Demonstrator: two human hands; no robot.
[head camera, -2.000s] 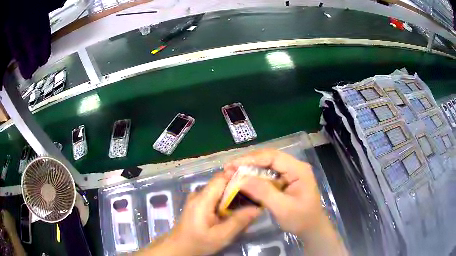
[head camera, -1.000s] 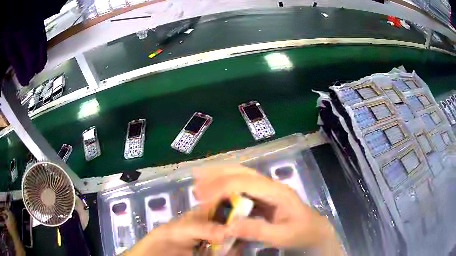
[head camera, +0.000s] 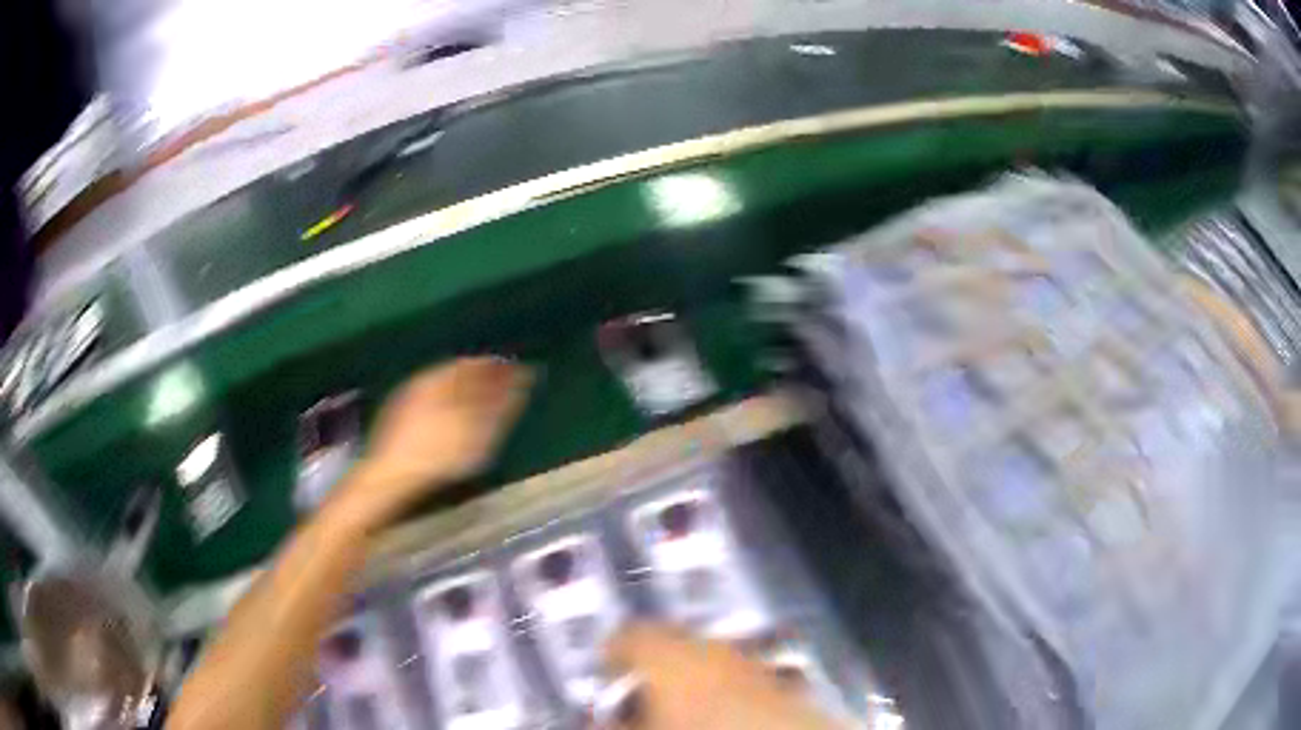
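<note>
The picture is blurred. My left hand (head camera: 450, 414) reaches over the green belt, fingers bent down, between two white phone half-assemblies, one to its right (head camera: 656, 365) and one to its left (head camera: 328, 445). Whatever lies under its fingers is mostly hidden. My right hand (head camera: 699, 677) is low over the clear blister tray (head camera: 571, 516), at the bottom edge of the picture. White back housings (head camera: 465, 642) with dark oval openings lie in the tray. A dark and pale bit shows at the right fingertips; I cannot tell whether it is held.
A tall front-housing tray stack (head camera: 999, 414) under a whitish sheet stands at the right. A fan (head camera: 83, 635) is at the lower left. Another phone (head camera: 208, 485) lies farther left on the belt. A blurred skin-toned shape (head camera: 1238, 335) shows beyond the stack.
My hands have parted from around the yellow-edged piece. My left hand has moved up over the belt, my right hand down over the tray. The view has shifted right, and the yellow-edged piece is not discernible.
</note>
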